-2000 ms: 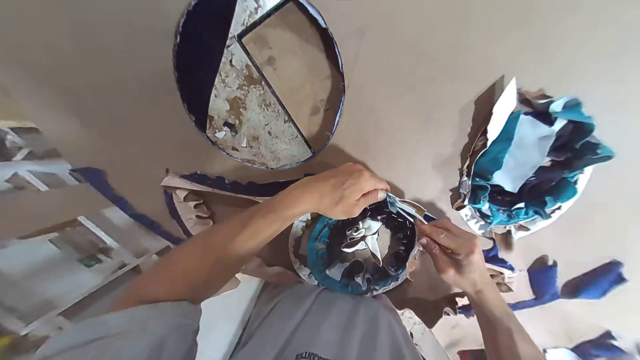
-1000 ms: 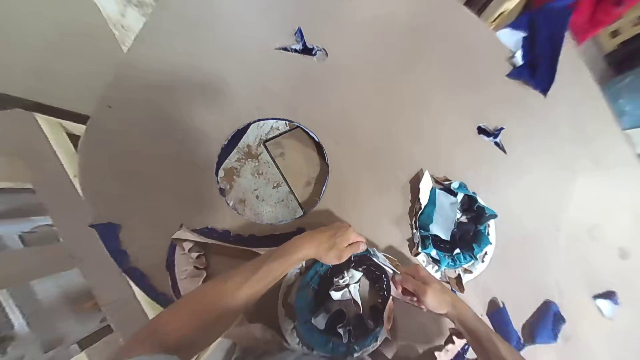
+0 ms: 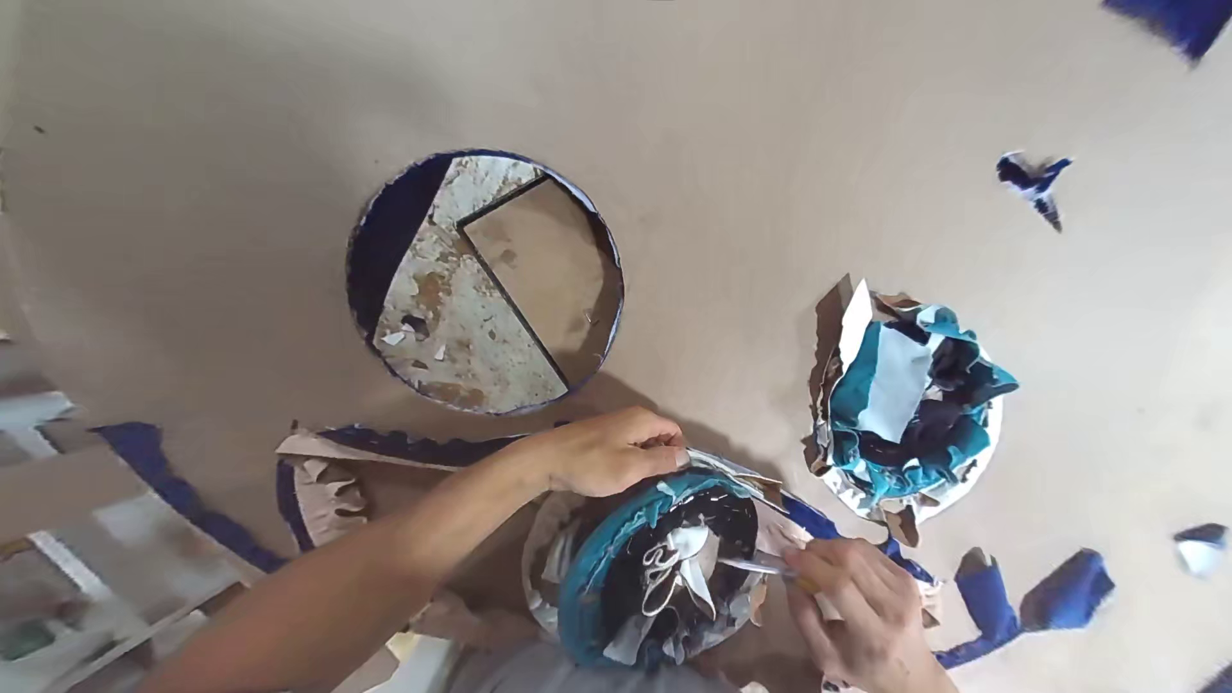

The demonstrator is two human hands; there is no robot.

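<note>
A round piece covered in teal and black material [image 3: 595, 587], with loose white string and scraps inside, is tilted close to my body. My left hand [image 3: 621, 452] pinches its upper rim, where a pale strip lies. My right hand [image 3: 852, 602], at its right side, holds a slender metal tool [image 3: 756, 566] whose tip points inward over the opening; its exact kind is unclear. A second round piece with ruffled teal fabric and a pale patch [image 3: 895, 385] lies to the right.
A large ring with a dark blue edge and a worn, flaking panel [image 3: 462, 318] lies at upper left. Blue strips [image 3: 183, 496] and a beige ruffled strip [image 3: 327, 500] lie at left. Blue scraps [image 3: 1068, 589] are at lower right, with a small dark scrap [image 3: 1035, 185] above. Frames stand at lower left.
The tool in my right hand, earlier near the rim by my left hand, now points over the opening. My left hand remains at the upper rim. The view has shifted.
</note>
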